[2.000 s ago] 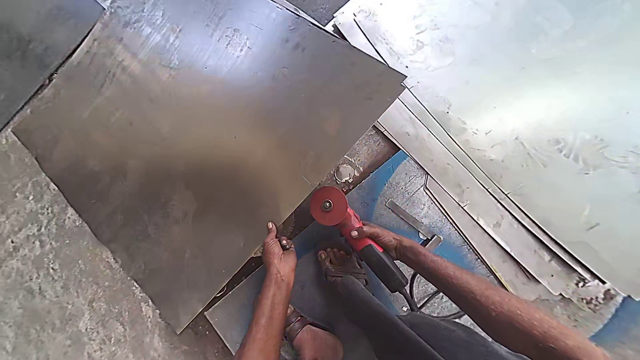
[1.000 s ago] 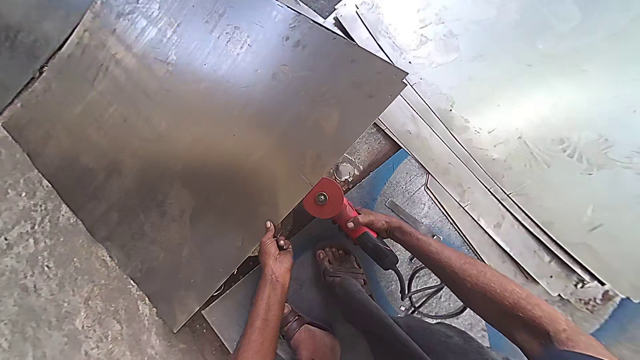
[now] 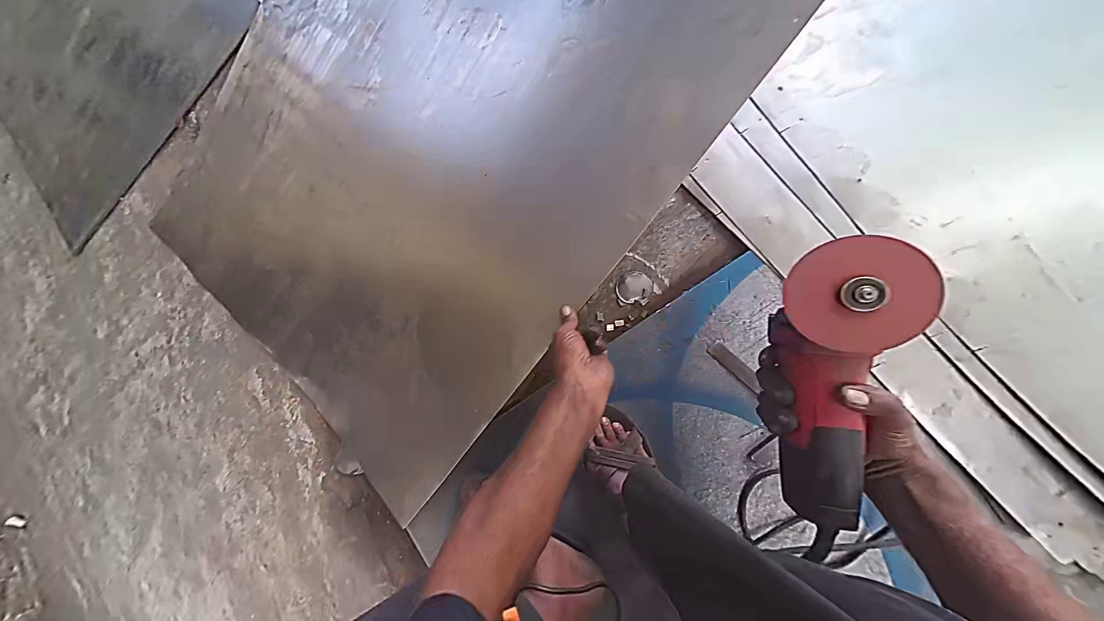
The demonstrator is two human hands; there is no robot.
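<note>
My right hand (image 3: 884,431) is wrapped around the body of a red and black angle grinder (image 3: 828,405). The grinder is upright in view, its red disc (image 3: 815,297) facing up toward the camera, over the edge of the sheets on the right. My left hand (image 3: 584,358) grips the near right edge of a large metal sheet (image 3: 414,259), thumb on top and the other fingers partly hidden. Below the grinder a black power cord (image 3: 755,509) loops on the ground.
Another sheet (image 3: 95,95) lies at upper left, and stacked metal sheets (image 3: 992,172) cover the right. A flat metal bar (image 3: 731,366) and a round metal piece (image 3: 634,287) lie between. My sandalled foot (image 3: 619,453) is near the blue-painted ground. Rough concrete (image 3: 172,414) spans lower left.
My right hand has lifted the grinder away from the big sheet's edge, to the right and closer to the camera. My left hand remains at the sheet's edge. The view has shifted.
</note>
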